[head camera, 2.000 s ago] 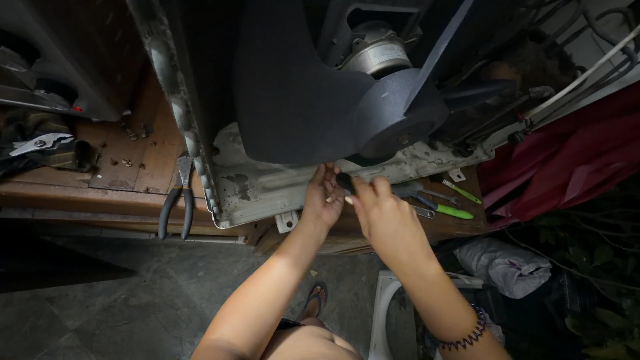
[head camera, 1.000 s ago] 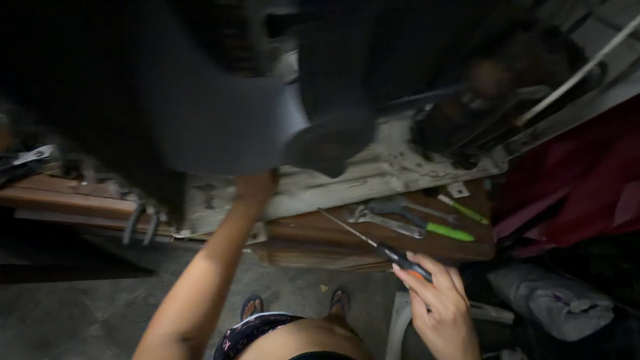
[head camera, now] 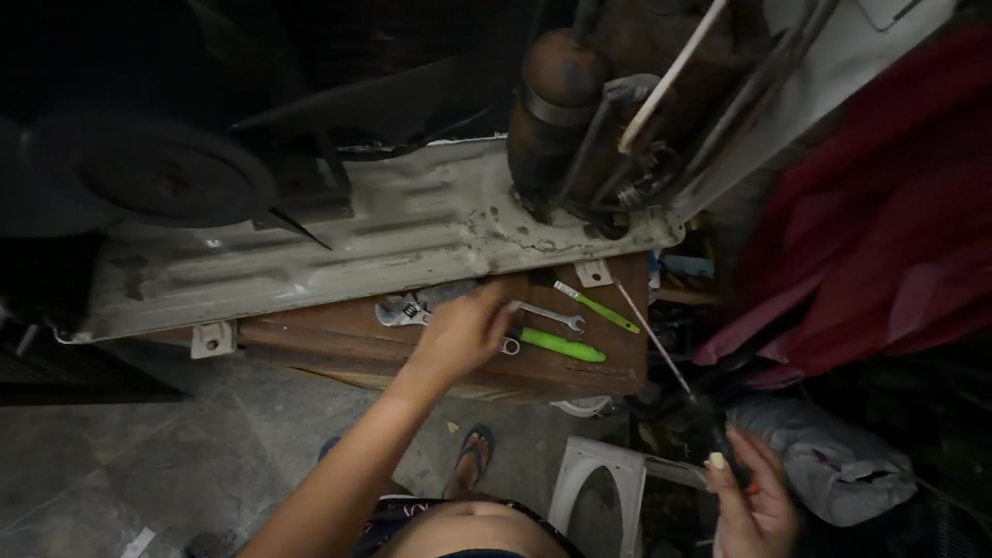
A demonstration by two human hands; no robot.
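Observation:
My right hand (head camera: 752,488) holds a long-shafted screwdriver (head camera: 655,333) by its dark handle, the shaft pointing up and left toward a metal mounting foot. My left hand (head camera: 469,325) is over the tools on the wooden tabletop, its fingertips near an open-end wrench (head camera: 550,314); whether it grips anything is hidden. An adjustable wrench (head camera: 403,311) lies left of that hand. To its right are a tool with a green handle (head camera: 562,345), a ring wrench end (head camera: 509,346) and a small green-handled brush (head camera: 597,306).
The metal base (head camera: 387,225) of an opened outdoor air-conditioner unit spans the wooden table (head camera: 325,341). It carries a dark fan (head camera: 170,174), a rusty compressor (head camera: 554,116) and pipes. Red cloth (head camera: 868,209) hangs at right. A white plastic frame (head camera: 601,465) and grey bundle (head camera: 829,457) are below.
My left hand has moved from the unit's base to the tools on the table. My right hand has moved away from the base with the screwdriver. The view has shifted right.

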